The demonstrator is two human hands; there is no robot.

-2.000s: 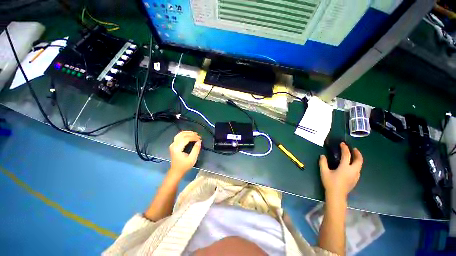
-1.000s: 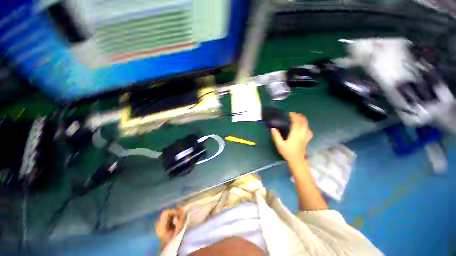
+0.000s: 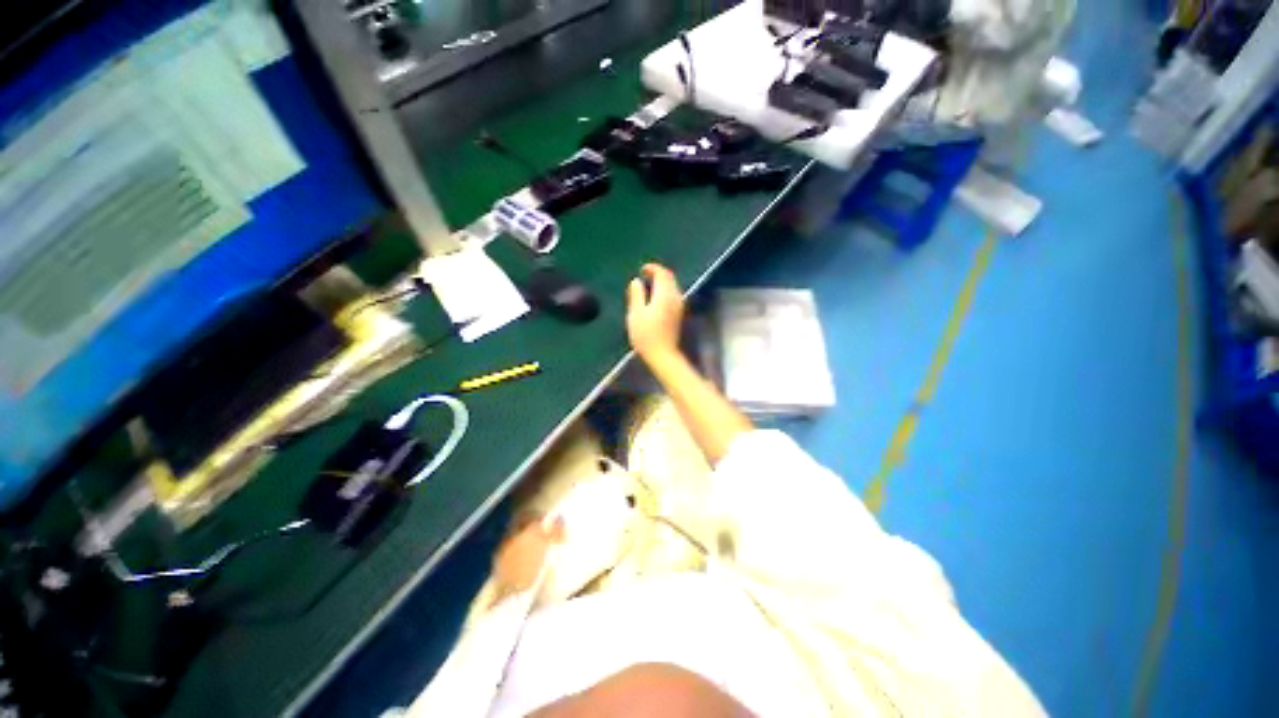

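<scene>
My right hand [image 3: 655,312] is over the bench's front edge, off the black mouse [image 3: 564,296], with its fingers curled. A small dark spot shows between thumb and finger; I cannot tell if it is an object. My left hand [image 3: 526,557] is low in front of my lap, blurred, its fingers unclear. The black electronic unit [image 3: 362,487] lies on the bench at the left with a white cable [image 3: 460,438] looping from it. A yellow marker or pen [image 3: 499,376] lies between the unit and the mouse.
The monitor [image 3: 154,211] stands at upper left. A paper slip [image 3: 474,295] and label roll [image 3: 528,225] lie behind the mouse. Black units [image 3: 687,157] sit farther along the bench; a white tray [image 3: 898,77] at its end holds more. Another white tray [image 3: 774,348] is below the bench edge. A person [image 3: 1003,56] is beyond.
The view has swung to the right. My right hand has let go of the mouse and moved to the bench edge. My left hand has moved from beside the unit to my lap.
</scene>
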